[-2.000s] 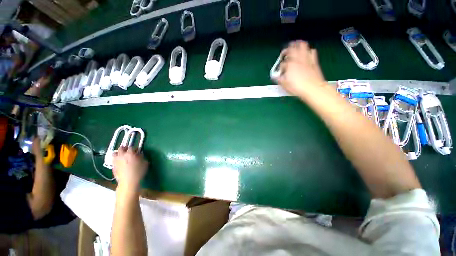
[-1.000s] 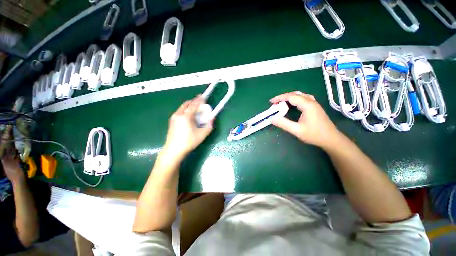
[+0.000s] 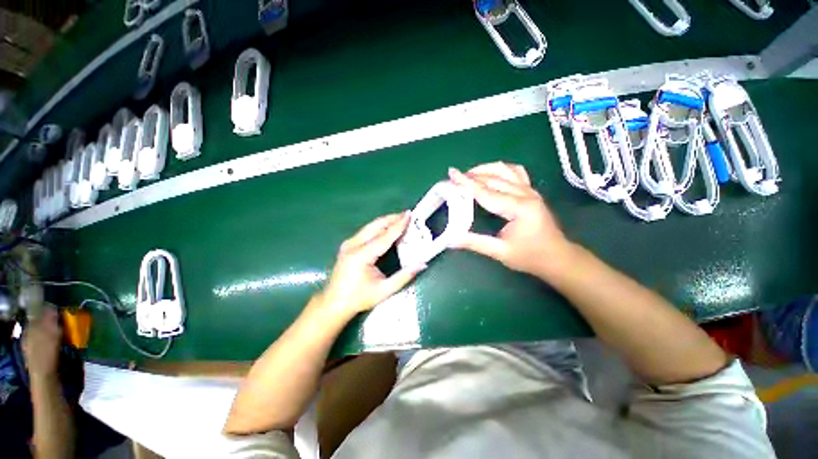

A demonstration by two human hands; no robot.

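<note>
A white looped coil (image 3: 432, 235) is held above the green bench in front of me, tilted, its open centre showing. My left hand (image 3: 369, 264) grips its lower left end. My right hand (image 3: 511, 220) grips its upper right end. No blue shows on it; whether it is one coil or two together I cannot tell. Two plain-ended coils (image 3: 160, 296) stand close together on the bench at the left. A pile of blue-marked coils (image 3: 659, 148) overlaps at the right, partly on the metal rail.
A pale metal rail (image 3: 296, 156) separates the bench from the belt. Plain-ended coils (image 3: 130, 148) stand in a row beyond it at left; blue-marked ones (image 3: 511, 31) lie farther back. A brown carton (image 3: 357, 394) with a white liner (image 3: 152, 408) is below. Another person's arm (image 3: 45, 385) is at left.
My hands have come together on one white looped shape; before, each held a separate coil, the right one blue-marked. Items on the belt have shifted left in view.
</note>
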